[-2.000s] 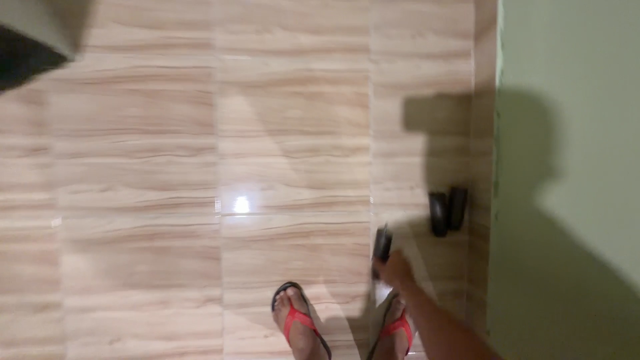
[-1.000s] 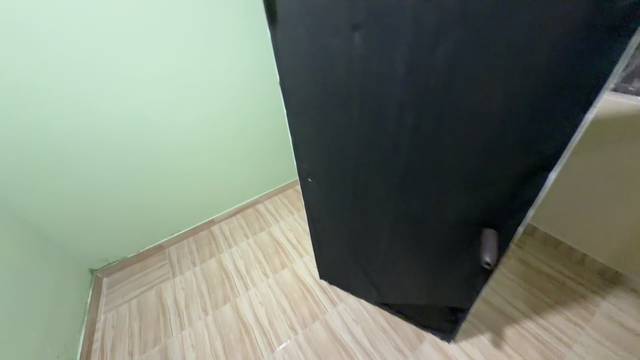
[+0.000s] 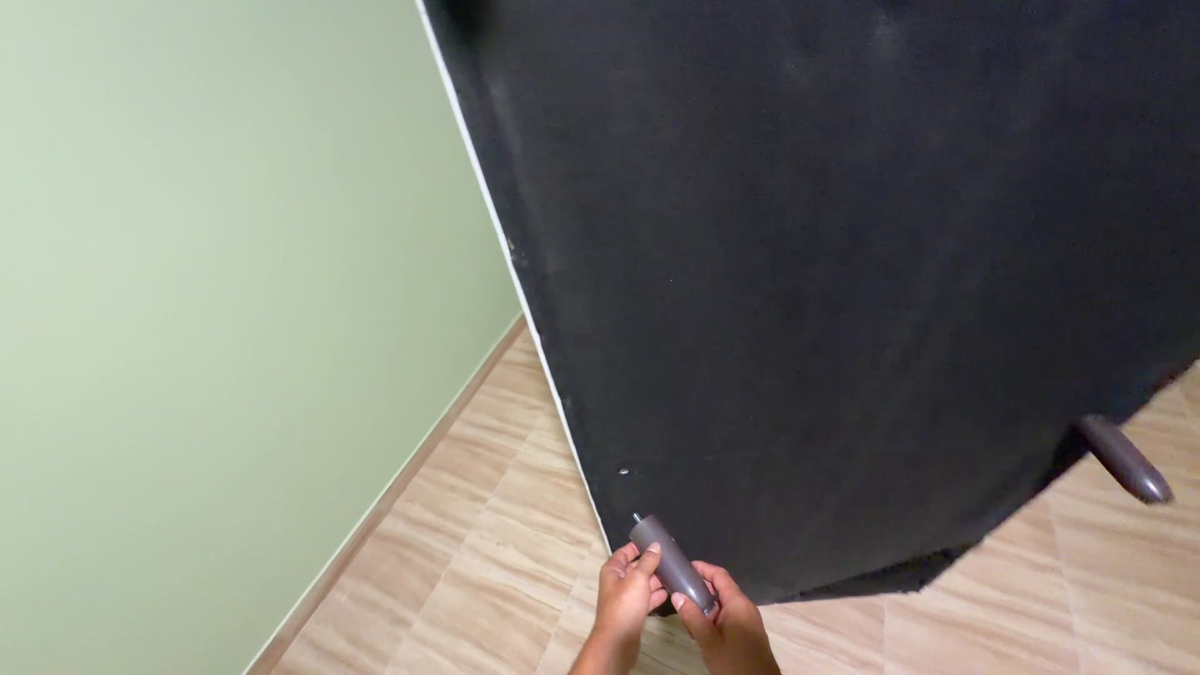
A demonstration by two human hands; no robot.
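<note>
Both hands hold one dark grey tapered furniture leg (image 3: 682, 574) with a metal threaded stud at its upper end. My left hand (image 3: 626, 592) grips it near the stud end, and my right hand (image 3: 724, 614) holds its lower end. The stud points up toward a small metal-rimmed hole (image 3: 623, 472) in the black fabric-covered underside (image 3: 797, 281) of a piece of furniture standing tilted up. The stud and the hole are apart. Another leg of the same kind (image 3: 1125, 459) sticks out from the underside at the right.
A pale green wall (image 3: 234, 281) with a wood-coloured baseboard (image 3: 403, 480) runs along the left. Wood-patterned floor tiles (image 3: 487, 544) lie below. The black covering hangs loose at the lower edge (image 3: 881, 574). A thin white edge (image 3: 487, 202) runs down the furniture's left side.
The view has swung from the floor to the black underside and come nearer. Both hands, unseen one second ago, now hold a leg in view.
</note>
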